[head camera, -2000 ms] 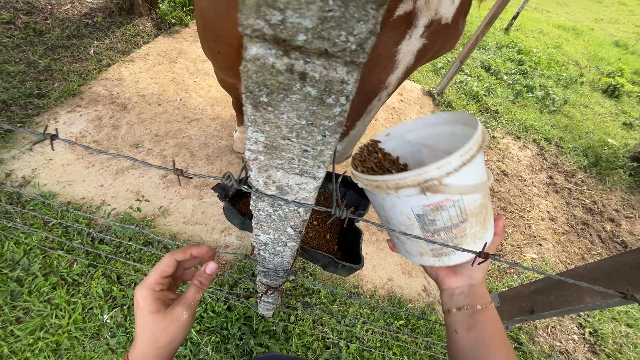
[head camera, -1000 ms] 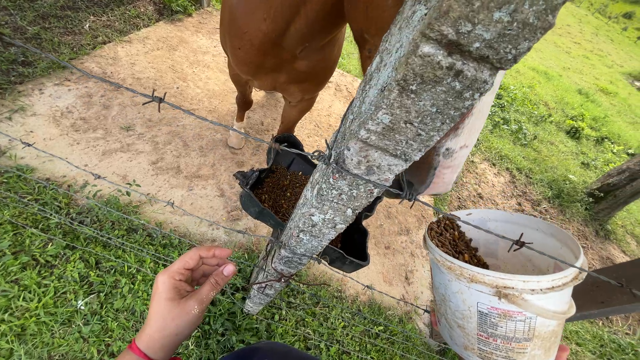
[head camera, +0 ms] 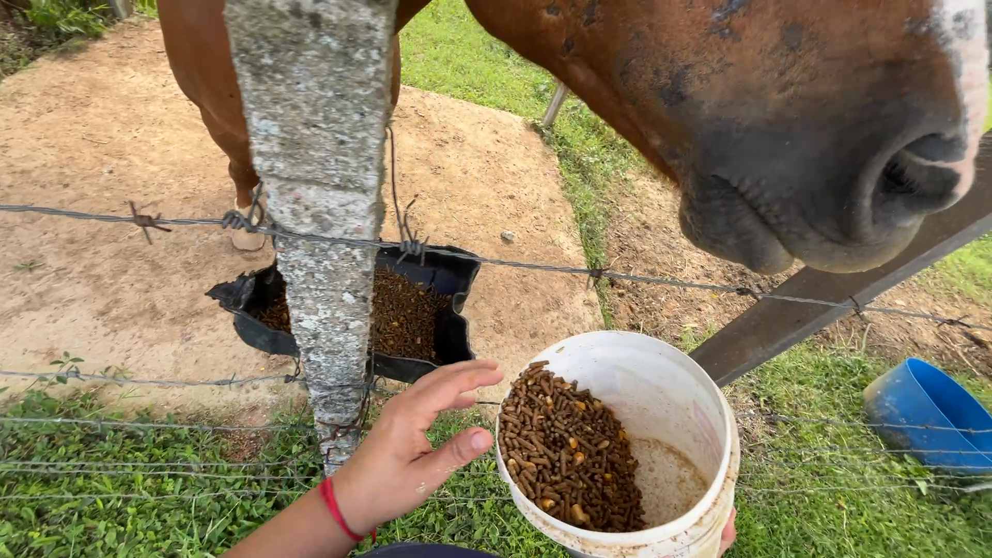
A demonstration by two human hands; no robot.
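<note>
My right hand (head camera: pixel 727 535), mostly hidden behind a white plastic bucket (head camera: pixel 701 372), holds it from the far right side. Brown feed pellets with yellow corn pieces (head camera: pixel 570 449) lie against the bucket's left side. Fingers spread and empty, my left hand (head camera: pixel 422 438) is just left of the rim, a red cord round its wrist. Beyond the barbed wire (head camera: pixel 496 263), a black trough (head camera: pixel 461 310) holds similar feed, partly hidden by the concrete post (head camera: pixel 318 170). A brown horse's head (head camera: pixel 806 139) hangs over the wire at the upper right.
Barbs stick out along the top wire, and lower wires (head camera: pixel 155 425) run just above the grass. A slanted brace (head camera: pixel 775 325) stands right of the bucket. A blue plastic container (head camera: pixel 899 411) lies tilted on the grass at the right.
The horse's head has come into view at the upper right. The bucket is tilted so that its inside shows more, and my left hand is now close to its rim. The view has shifted.
</note>
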